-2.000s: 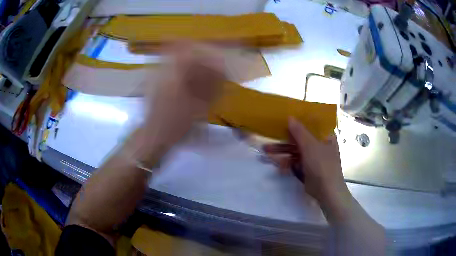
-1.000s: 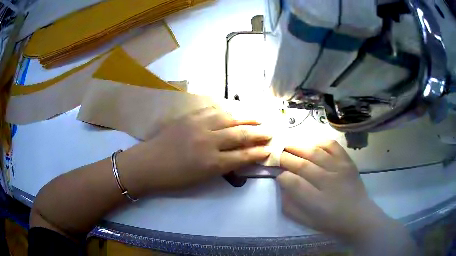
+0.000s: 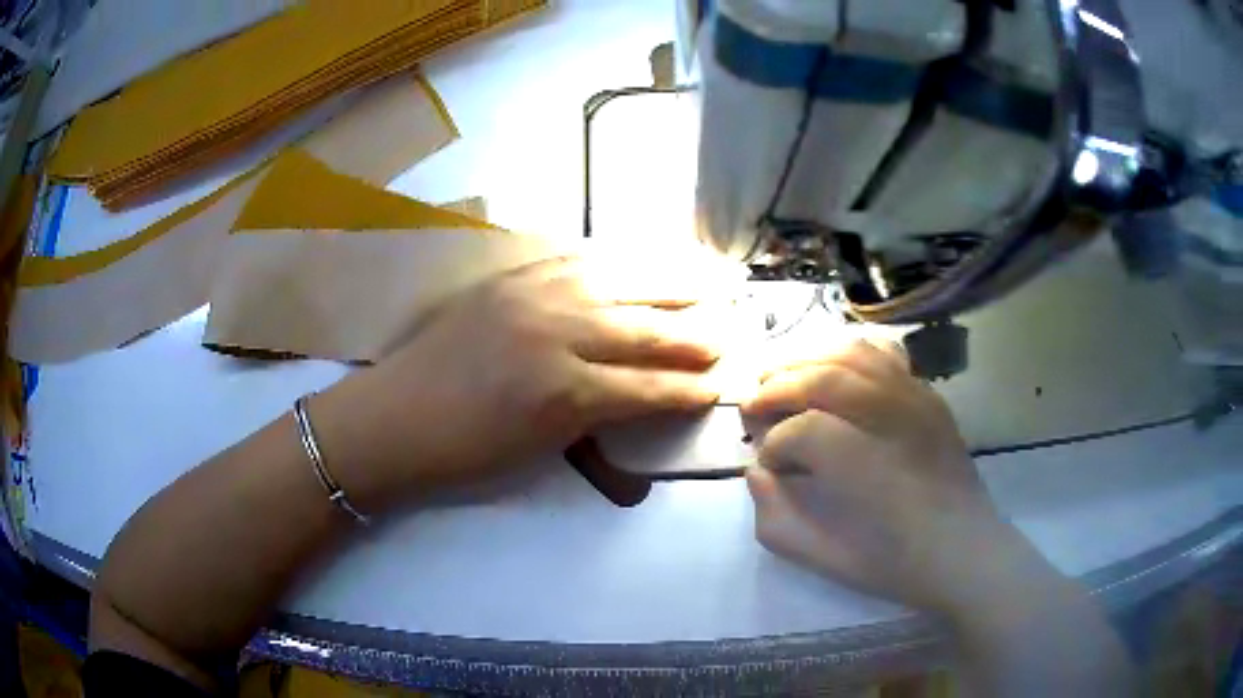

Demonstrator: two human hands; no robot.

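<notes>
A curved strip [image 3: 320, 280], pale side up with a mustard fold, runs from the left under my left hand toward the needle area of the white sewing machine [image 3: 872, 96]. My left hand [image 3: 545, 355] lies flat on the strip, fingers together, pressing it on the machine bed. My right hand [image 3: 866, 464] is beside it, fingers curled and fingertips close to the needle area. What the right fingertips pinch is hidden by the fingers and lamp glare. The presser foot is washed out by the bright light.
A thick stack of mustard pieces [image 3: 259, 89] lies at the back left. Another pale strip with a mustard edge [image 3: 123, 293] lies between it and the held strip. The ruler-marked table edge [image 3: 545, 661] curves along the front.
Both hands stay at the needle area; the right fingers are more curled. The pale strip end seen between the hands is no longer visible. The view has shifted slightly.
</notes>
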